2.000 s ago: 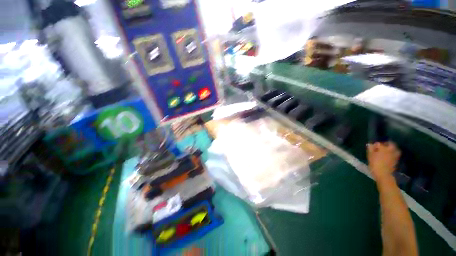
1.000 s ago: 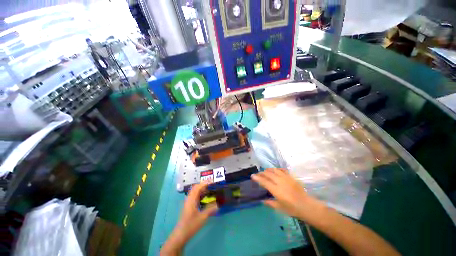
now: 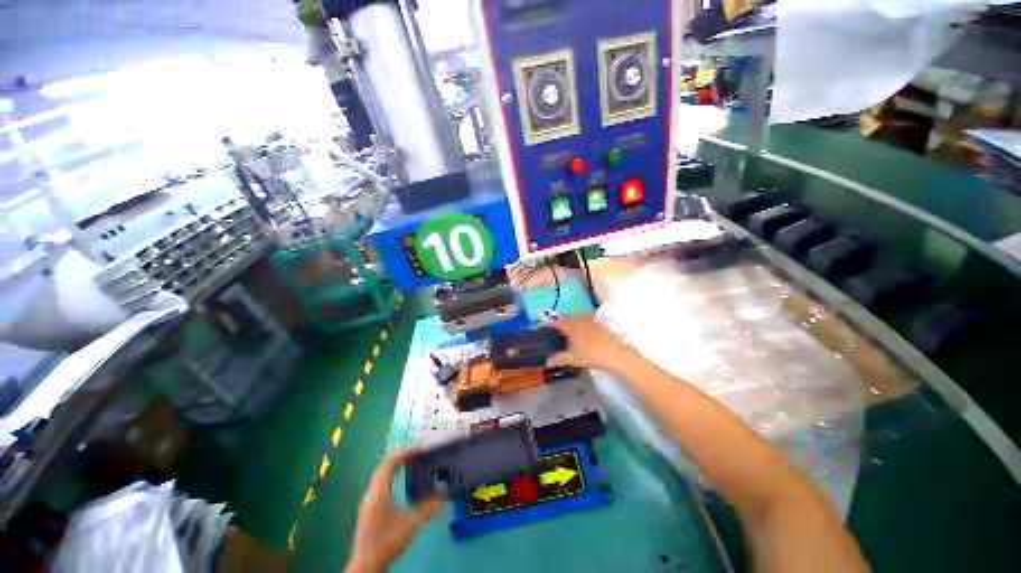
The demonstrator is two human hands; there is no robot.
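Observation:
My left hand (image 3: pixel 390 506) holds a black phone-like housing (image 3: pixel 476 459) by its left end, above the blue start button panel (image 3: pixel 524 490) and partly covering it. My right hand (image 3: pixel 584 343) reaches to the fixture, its fingers on the right end of a second black housing (image 3: pixel 526 348). This housing is at the orange-brown fixture bed (image 3: pixel 506 383), below the metal press head (image 3: pixel 479 307). I cannot tell whether it rests on the bed or is slightly lifted. The right fingertips are partly hidden.
The blue control box (image 3: pixel 588 146) with lit switches stands behind the fixture. Clear plastic film (image 3: pixel 728 347) lies over brown board on the right. Several black housings (image 3: pixel 834 255) stand in a row on the green conveyor. White plastic bags (image 3: pixel 146 537) are at lower left.
My hands were together on a black housing in front of the fixture. My left hand now holds a housing alone at lower left; my right hand has moved up to another at the fixture.

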